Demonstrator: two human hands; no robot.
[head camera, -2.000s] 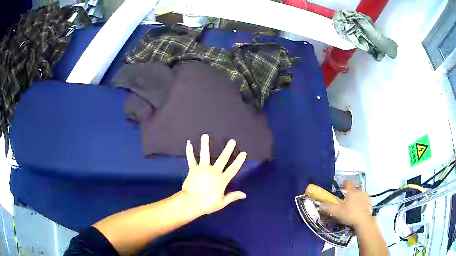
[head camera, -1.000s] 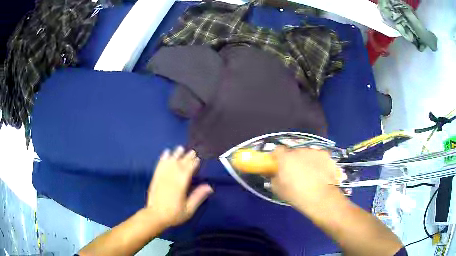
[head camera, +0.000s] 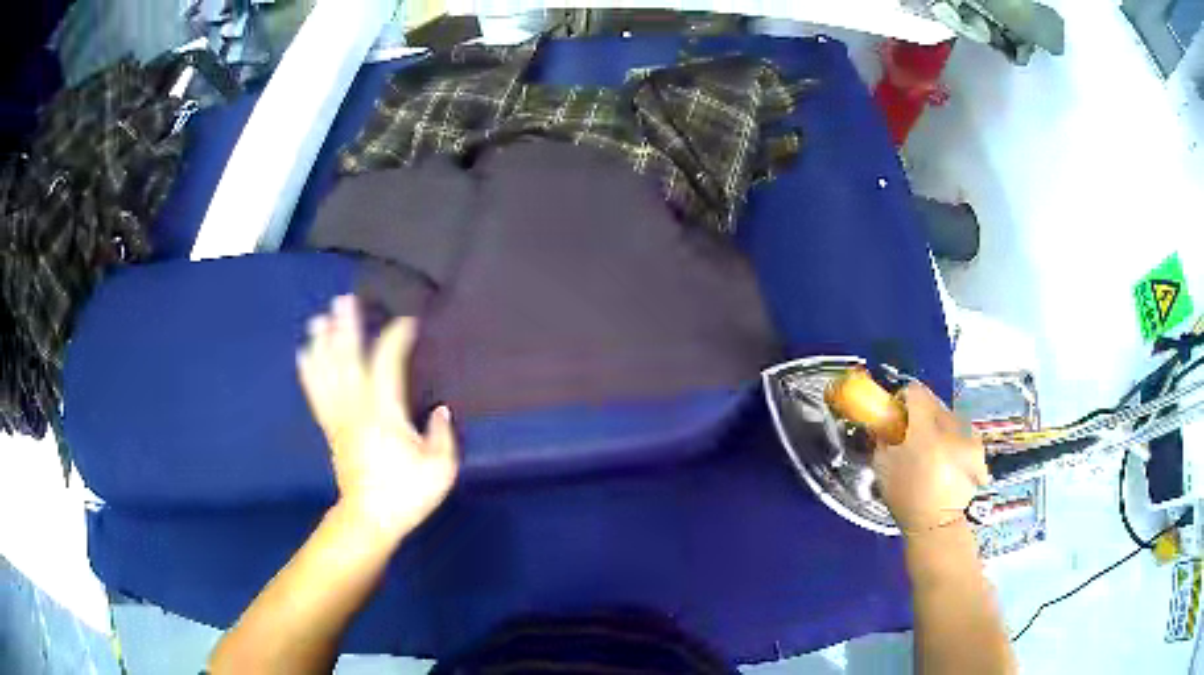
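Note:
A garment lies spread on the navy pressing table (head camera: 634, 554). Its plain dark purple-brown lining (head camera: 581, 277) faces up, and its plaid cloth (head camera: 713, 125) shows along the far side. My left hand (head camera: 383, 429) is spread over the lining's lower left edge and the padded navy arm (head camera: 211, 382); it grips nothing that I can see. My right hand (head camera: 924, 462) holds the steam iron (head camera: 825, 435) by its orange handle, at the right of the lining's lower right corner. The iron's underside is hidden.
A pile of plaid pieces (head camera: 93, 198) hangs at the left. A white rail (head camera: 291, 132) crosses the back left. The metal iron rest (head camera: 1010, 508), hose and cables (head camera: 1096, 429) are at the right. A grey-green rag (head camera: 1010, 24) lies at the top right.
The iron has moved from the lining's lower edge to the right with my right hand. My left hand has moved up and left. The camera view has shifted.

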